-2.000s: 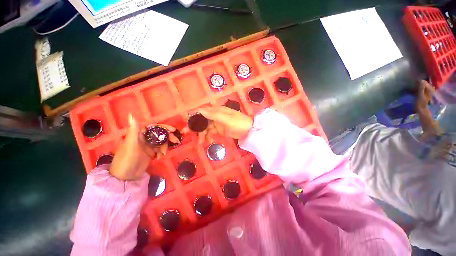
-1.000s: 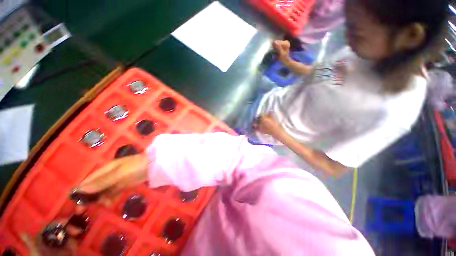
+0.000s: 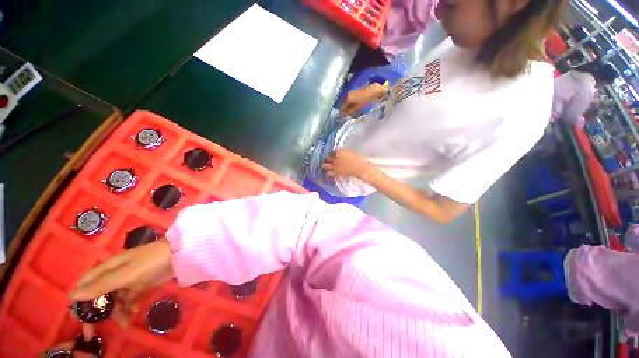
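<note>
My right hand reaches over the left part of the red tray and holds a dark watch head at its fingertips, with a bright glint on the crystal. My left hand is at the bottom left corner, mostly cut off; its fingertips are on another watch head, also cut by the edge. A dark watch head lies between the hands. Three silver case backs face up along the tray's upper left side. Dark watch heads sit in other pockets.
A wooden strip runs along the tray's left side. A white paper lies beyond it. A person in a white shirt sits to the right. A second red tray is at the top, and a blue stool stands at right.
The view has swung right, so the tray and hands sit further left and low, and the neighbour has come into view. My right hand still holds a watch head.
</note>
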